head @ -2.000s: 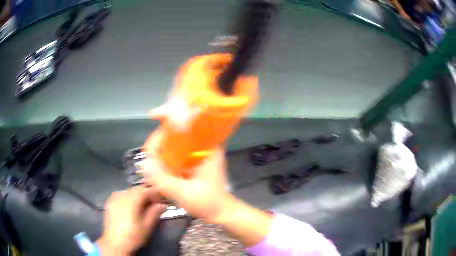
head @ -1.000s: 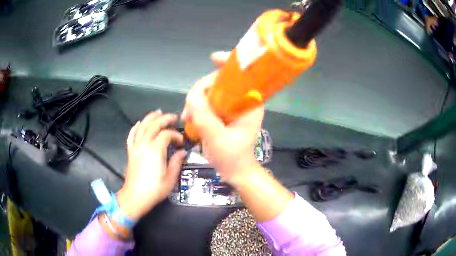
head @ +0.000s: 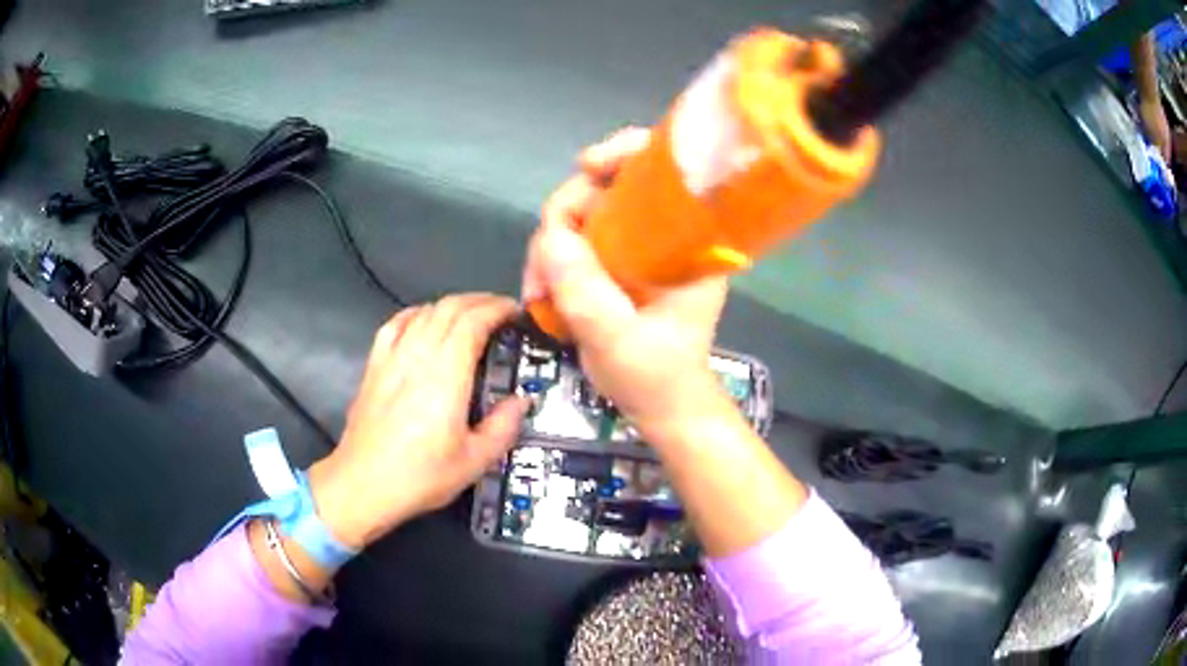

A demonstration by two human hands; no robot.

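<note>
My right hand is closed around the orange electric screwdriver, tilted with its lower end at the left end of the upper adapter case. The bit tip is hidden by my hands. My left hand lies at the left end of the upper adapter case, fingertips at its edge near the screwdriver and thumb over the board; whether it holds a screw is hidden. The lower adapter case lies directly below, its circuit board exposed. The screw dish is partly cut off by the bottom edge.
Bundled black power cords lie left, beside a grey case part. Two coiled output leads lie right. A bag of screws lies by a green post. Another board unit is cut off at the top.
The view has shifted, so the cords and case parts appear more clearly. My right hand still holds the screwdriver at the upper case; my left hand has flattened with its fingertips at the case's left end.
</note>
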